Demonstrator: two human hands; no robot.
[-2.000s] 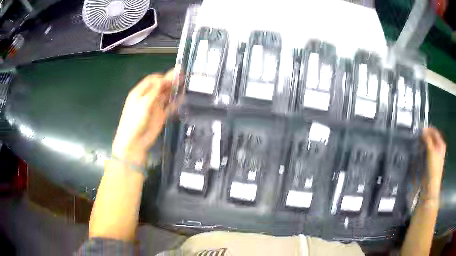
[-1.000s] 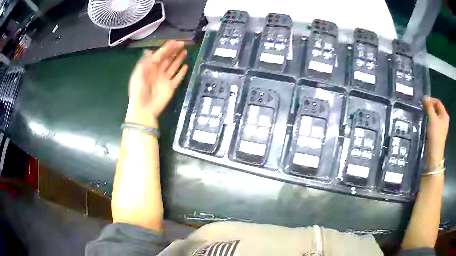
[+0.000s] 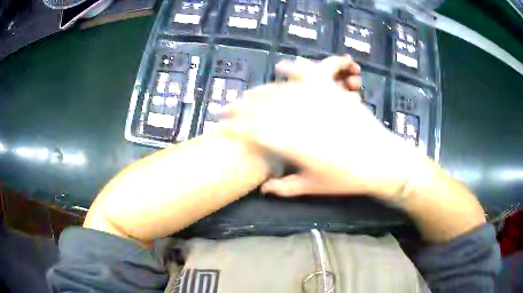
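The clear plastic tray (image 3: 133, 123) lies on the green surface, with keypad phones face-down in two rows of pockets. A phone (image 3: 162, 100) shows in the near left pocket, pale marks and a white label on its back. My hands cross over the near middle of the tray, blurred and overexposed. My right hand (image 3: 304, 129) lies across my left hand or wrist, its thumb low. My left hand (image 3: 338, 71) is mostly hidden beneath; what seem to be its fingers point away. Whether either holds anything cannot be seen. The hands hide the middle near pockets.
The dark green surface (image 3: 63, 74) extends to both sides of the tray. A white fan base (image 3: 86, 12) is cut off at the top left. A pale rail (image 3: 476, 43) runs at the upper right. The surface's near edge lies close to my body.
The tray has gone from raised and blurred to resting on the surface, and now appears lower and further left. Both hands have left its sides and come together, crossed, over its near row.
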